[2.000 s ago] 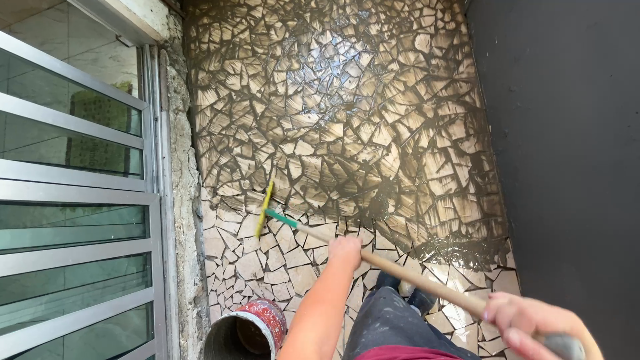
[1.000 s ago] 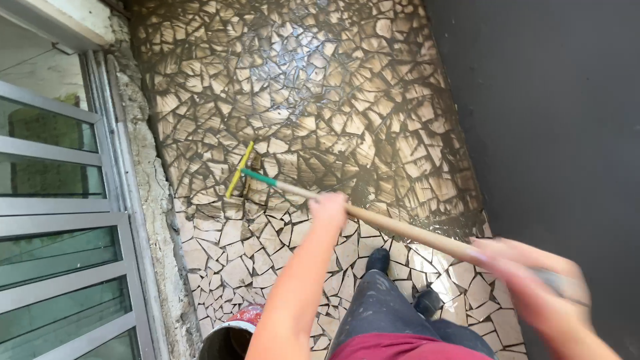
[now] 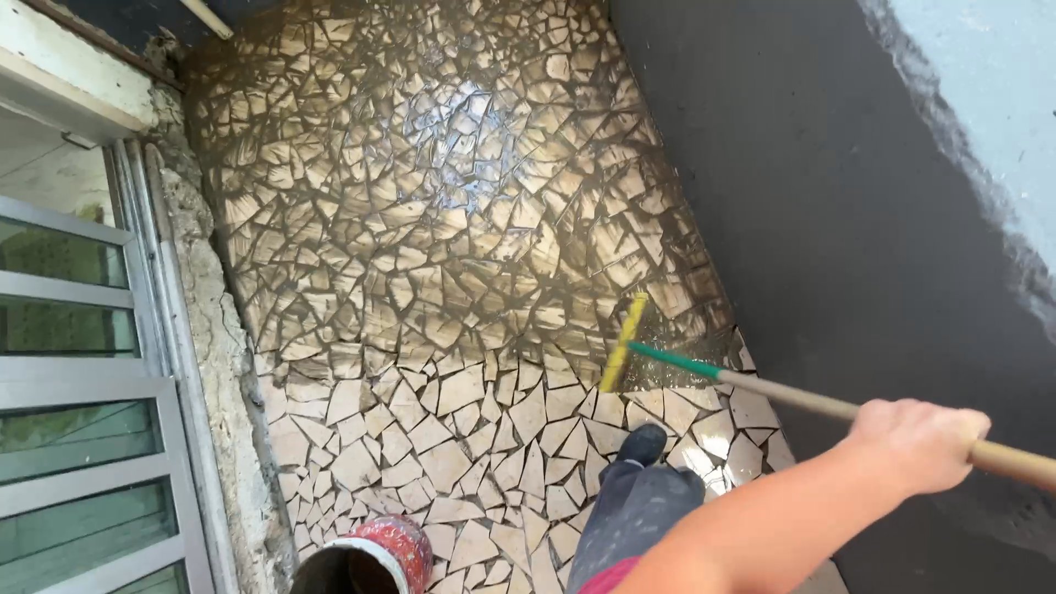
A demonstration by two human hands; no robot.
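My left hand (image 3: 920,445) is closed around the wooden handle (image 3: 784,392) of a floor squeegee, with the arm reaching in from the bottom. A green socket joins the handle to the yellow squeegee blade (image 3: 624,342). That blade rests on the broken-tile mosaic floor (image 3: 462,404), where dark wet grout meets paler tiles, near the right wall. Wet grout with shiny patches (image 3: 470,148) covers the far part of the floor. My right hand is outside the view; the handle runs off the right edge.
A red and white bucket (image 3: 408,549) stands at the bottom left, partly cut off. Along the left are an aluminium-framed glass door (image 3: 74,478) and a rough masonry edge (image 3: 219,330). A dark grey wall (image 3: 825,206) borders the right. My shoe (image 3: 642,445) is on the pale tiles.
The squeegee blade has moved from the left part of the floor to the right, near the grey wall. My left hand has moved right with the handle, and my right hand has left the view.
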